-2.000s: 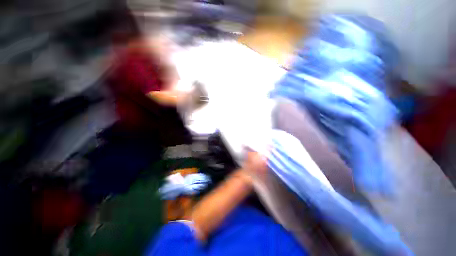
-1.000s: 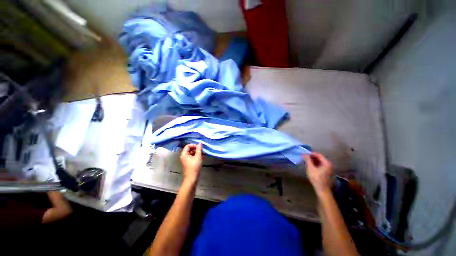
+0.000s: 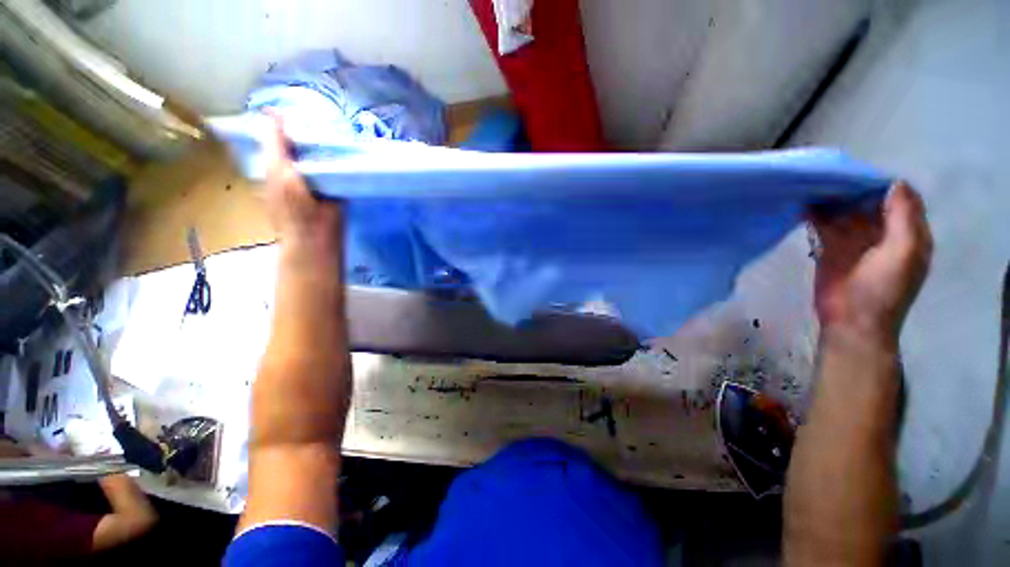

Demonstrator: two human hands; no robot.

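Observation:
A light blue garment piece [image 3: 576, 199] is stretched flat between my two raised hands, above the sleeve board [image 3: 476, 323]. My left hand [image 3: 297, 199] grips it near its left end. My right hand [image 3: 875, 260] grips its right end. The cloth's lower edge hangs in uneven points over the board. The grey sleeve board lies along the table and is bare along its near side. The piece hides part of the table and of the blue cloth behind.
A blue cloth pile [image 3: 366, 100] is at the back left. Scissors [image 3: 198, 290] lie on white paper at left. A steam iron [image 3: 756, 435] stands at the right front edge. A red cloth [image 3: 548, 78] hangs behind. Another person's arm [image 3: 124, 512] shows lower left.
The blue piece has been raised off the sleeve board and pulled taut. My hands have moved up and farther apart. The board and the iron now show.

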